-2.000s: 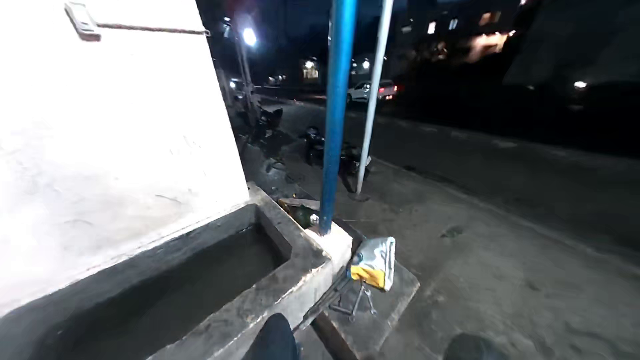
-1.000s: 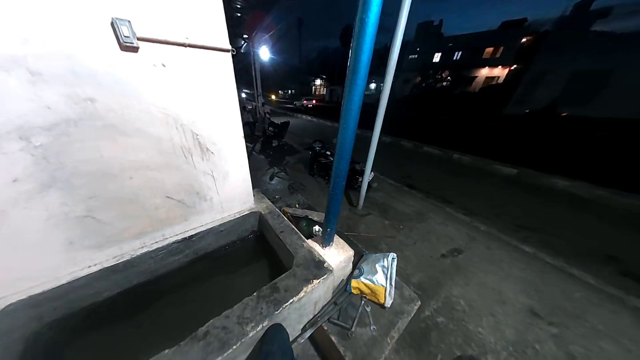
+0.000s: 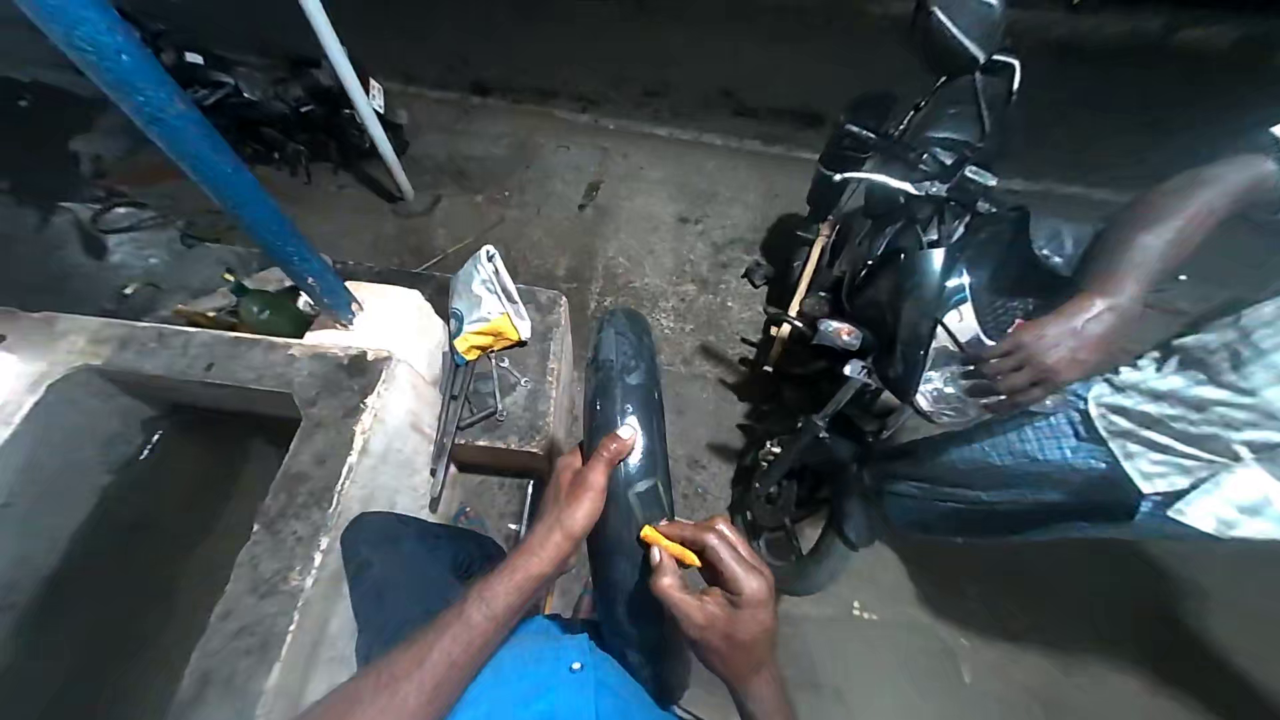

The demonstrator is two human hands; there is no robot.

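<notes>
A black rubber tyre stands upright between my knees, its tread towards me; part of its surface shines. My left hand grips the tyre's left side, with the thumb laid over the tread. Between the thumb and fingers of my right hand is a small orange piece, possibly chalk or crayon, held against the tread. A faint outlined patch shows on the tread just above it. The tyre's lower end runs down to my blue shirt, and its underside is hidden.
Left is a concrete water trough beside a blue post. Wrenches, long metal bars and a grey-yellow packet lie on a concrete block. Right, another person's hand holds clear plastic by a motorcycle.
The view has swung down and right. The tyre, both my hands, the motorcycle on the right and the other person now show; none was visible in the earlier frames.
</notes>
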